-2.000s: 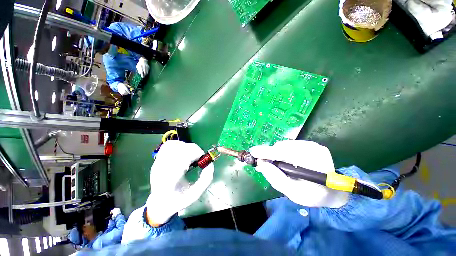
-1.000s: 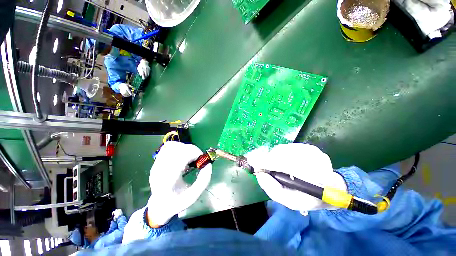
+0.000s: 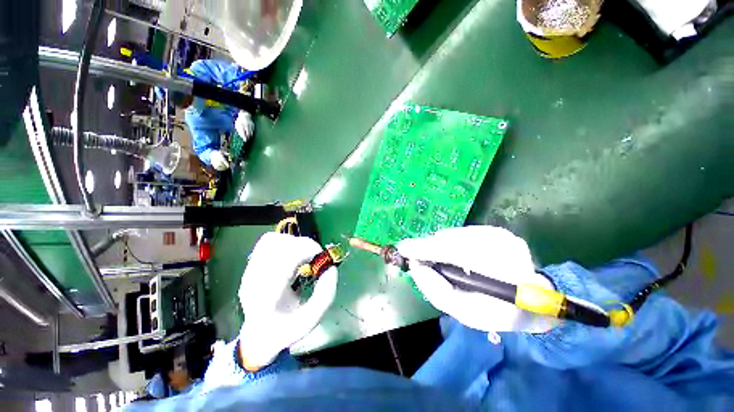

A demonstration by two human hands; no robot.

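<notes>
My left hand (image 3: 282, 294), in a white glove, holds a small red-copper wound coil (image 3: 321, 263) between thumb and fingers, with a yellowish end pointing right. My right hand (image 3: 481, 278), also gloved in white, holds the soldering iron (image 3: 484, 285) with its black and yellow handle. The iron's brownish tip points left, just right of the coil's end, with a small gap between them. A green circuit board (image 3: 432, 173) lies on the green mat beyond my hands. Its lower edge is partly hidden by my right hand.
The tip-cleaning pot (image 3: 555, 40) stands at the top right beside a black tray with white crumpled material (image 3: 674, 14). Another green board (image 3: 391, 11) shows at the top edge. A clear hood (image 3: 259, 32) and a metal frame (image 3: 137, 216) are at the left. A person in blue (image 3: 211, 113) works beyond.
The iron's tip has come away from the coil's end, leaving a gap. The coil is tilted slightly more upward. The whole view has shifted a little.
</notes>
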